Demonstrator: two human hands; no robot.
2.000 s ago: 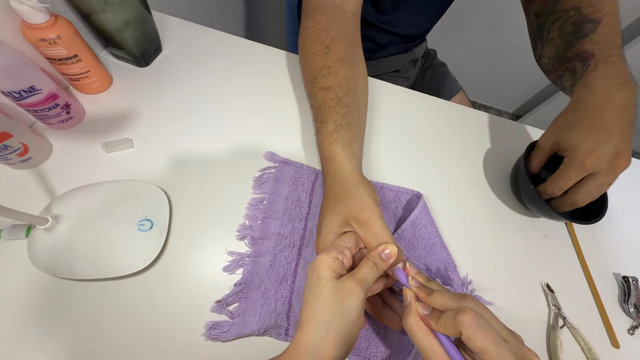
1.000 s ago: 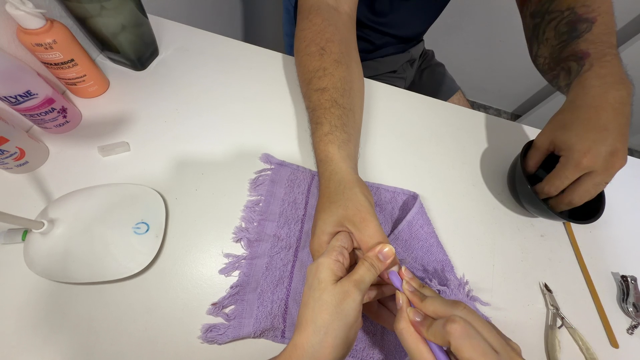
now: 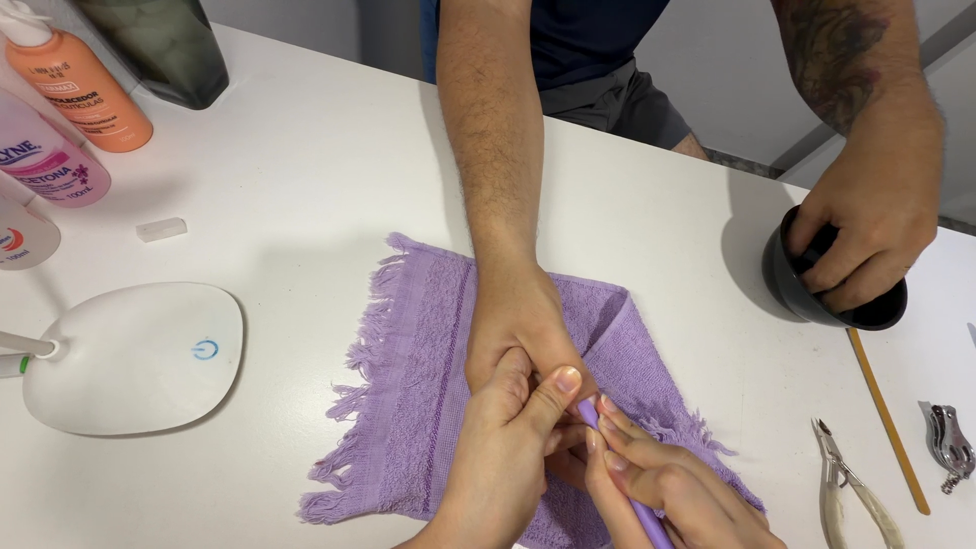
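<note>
My left hand [image 3: 507,450] grips the thumb side of another person's hand [image 3: 518,320], which rests over a fringed purple towel [image 3: 412,381]. In my right hand [image 3: 671,488] is a slim purple tool [image 3: 648,522], held like a pen, its tip against that person's thumb at the nail. The exact kind of tool cannot be told. The person's other hand [image 3: 877,206] has its fingertips inside a black bowl [image 3: 793,286] at the right.
Cuticle nippers [image 3: 842,465], an orange-brown stick [image 3: 888,419] and metal nail clippers [image 3: 949,442] lie at the right. At the left are a white lamp base [image 3: 145,366], a small whitish block [image 3: 162,229], an orange pump bottle [image 3: 84,91], a pink acetone bottle [image 3: 53,160] and a dark vase [image 3: 164,49].
</note>
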